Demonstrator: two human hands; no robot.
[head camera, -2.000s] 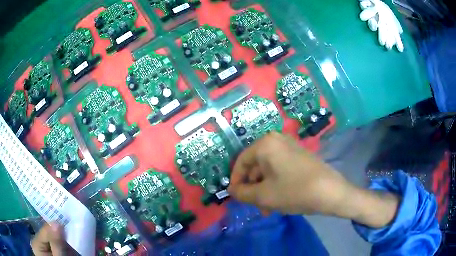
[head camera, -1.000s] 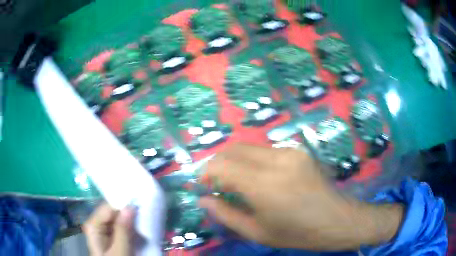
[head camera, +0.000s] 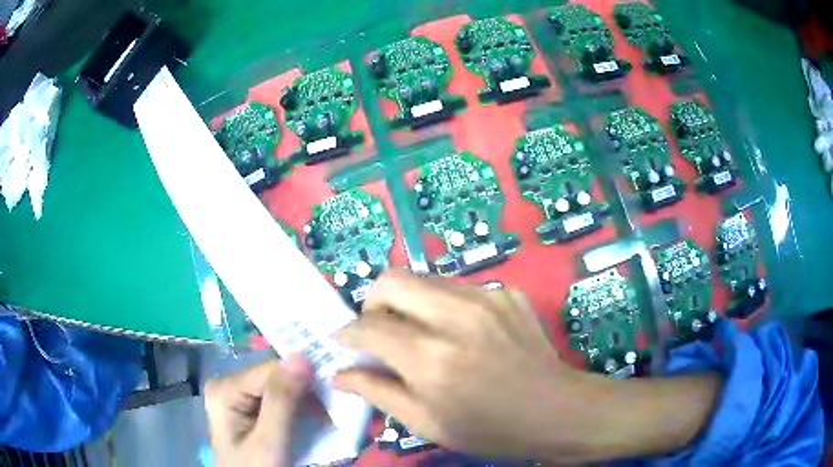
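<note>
My left hand [head camera: 265, 406] pinches the long white label strip [head camera: 233, 223] between thumb and fingers at the bottom left. Small print shows on the strip near my fingers. My right hand [head camera: 466, 356] is bent over the printed part, its fingertips at the strip's right edge; whether it grips the strip or a label is unclear. Green circuit boards [head camera: 457, 196] lie in rows in a clear plastic tray [head camera: 616, 255] over red. Most visible black connectors carry a white label [head camera: 578, 223]. My hands hide some boards at the bottom.
The strip reaches up to a black box [head camera: 132, 68] on the green mat [head camera: 100, 264] at the upper left. White gloves [head camera: 27, 141] lie left of the box. More white gloves [head camera: 819, 114] lie at the right edge. A blue sleeve [head camera: 64, 378] shows at the lower left.
The view has swung left. My right hand has left the board connector and come across to the strip beside my left hand. My left hand still holds the strip.
</note>
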